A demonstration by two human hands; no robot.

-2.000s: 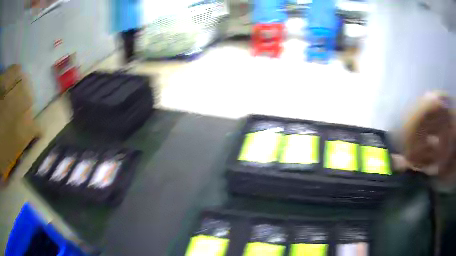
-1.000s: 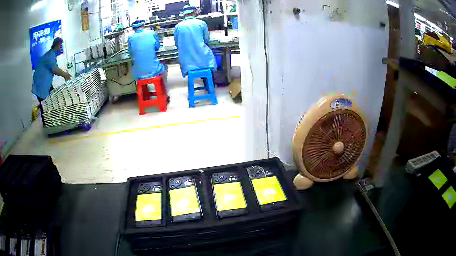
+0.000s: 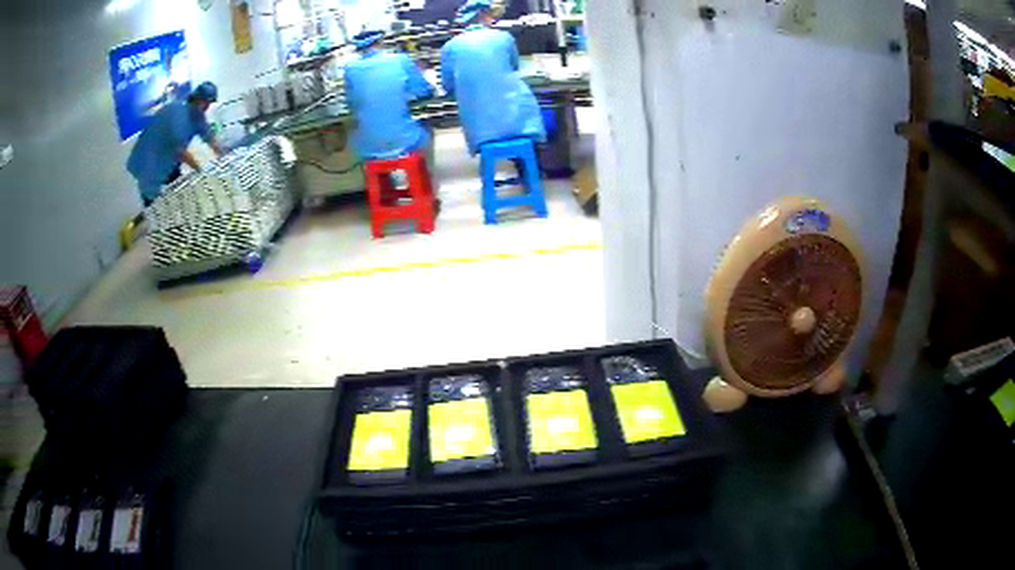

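A stack of black four-slot phone trays (image 3: pixel 523 488) lies on the dark green bench in front of me. Its top tray holds a row of open-back phones (image 3: pixel 462 432), one per pocket, each with a black upper end and a bright yellow-green rectangle below. Another black tray (image 3: pixel 67 557) at the lower left holds open-back phones (image 3: pixel 128 523) with silver-white rectangles and orange marks. Neither my left hand nor my right hand is in the picture.
A tall black tray stack (image 3: pixel 109 384) stands at left rear. A box fan (image 3: pixel 788 301) stands by the white pillar (image 3: pixel 740 123), with a cable (image 3: pixel 879 484) at right. Beyond are two seated people on red (image 3: pixel 401 195) and blue (image 3: pixel 512 178) stools, and one bending over a pale slatted stack (image 3: pixel 217 212).
The view has swung up and right from the bench, then slightly back left. The nearer phone tray and blue crate have left the picture. The person at left now bends lower.
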